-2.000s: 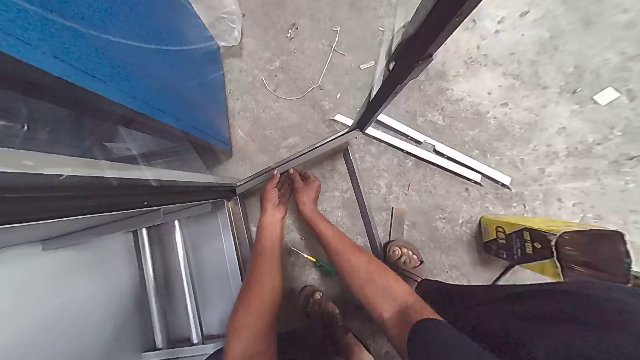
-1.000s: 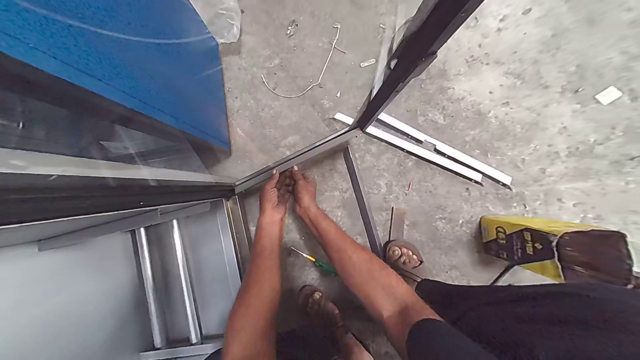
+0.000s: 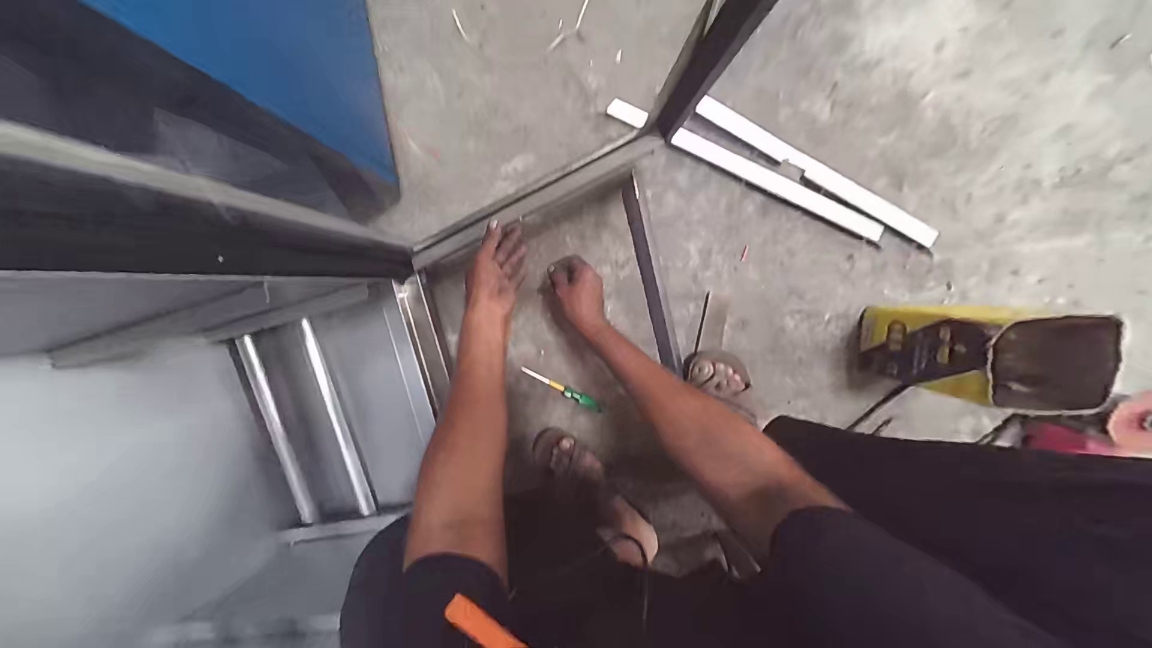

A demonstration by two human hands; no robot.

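My left hand (image 3: 496, 265) has its fingers spread, with the fingertips at the grey metal bottom rail (image 3: 558, 191) of a frame. To its right, my right hand (image 3: 576, 290) is off the rail with its fingers curled; whether something small is inside them is hidden. A screwdriver with a green and yellow handle (image 3: 576, 396) lies on the concrete floor between my forearms. A dark metal bar (image 3: 650, 270) runs from near the rail toward my foot.
White metal strips (image 3: 778, 184) lie beyond the dark upright (image 3: 711, 67). A yellow and black box (image 3: 936, 346) stands at right. The grey panel with two shiny bars (image 3: 337, 414) is at left, below a blue panel (image 3: 306, 72). My sandalled feet (image 3: 715, 371) are on the floor.
My hands were close together at the rail; now they are apart, the right one drawn back from it and the left one opened out. The view has shifted somewhat.
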